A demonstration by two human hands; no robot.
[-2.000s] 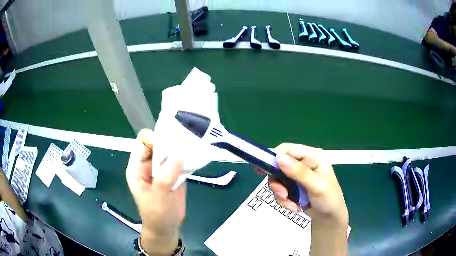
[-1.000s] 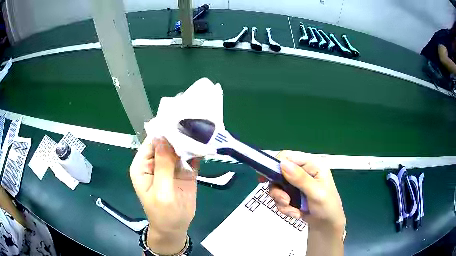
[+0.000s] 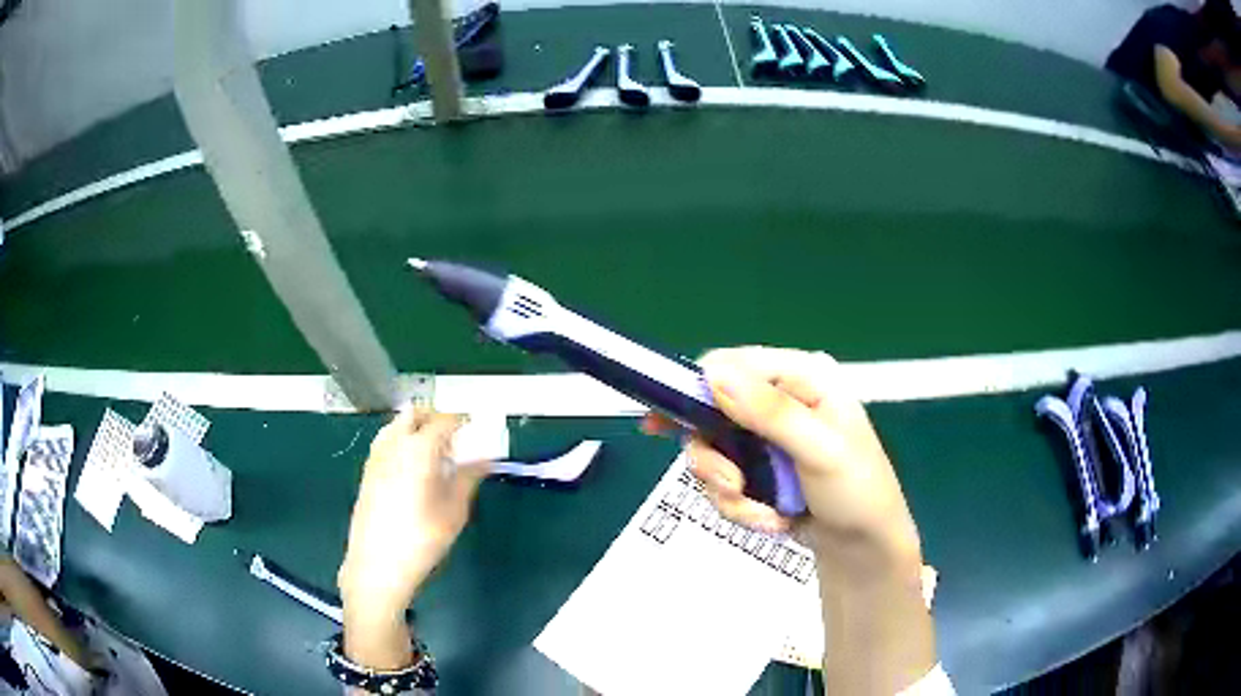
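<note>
My right hand (image 3: 810,456) grips a pen unit (image 3: 613,356) by its rear part, with its dark nose and pale tip pointing up and left over the belt. My left hand (image 3: 408,503) is lower, near the foot of the post, and holds the white wiping cloth (image 3: 482,438), mostly hidden behind the fingers. Another pen unit (image 3: 565,465) lies on the bench just right of my left hand. One more pen unit (image 3: 293,587) lies left of my left wrist, partly hidden. The label sheet (image 3: 681,585) lies below my right hand.
A pale post (image 3: 279,218) stands beside the belt (image 3: 817,231). A white bottle (image 3: 184,476) and printed sheets (image 3: 45,503) are at left. Several pen units (image 3: 1100,462) lie at right. Black-white (image 3: 626,75) and teal units (image 3: 833,57) lie across the belt. People show at upper right and lower left.
My left hand has drawn the cloth away from the pen unit's nose and moved down, so the nose and tip are uncovered. My right hand still holds the unit. The view has shifted.
</note>
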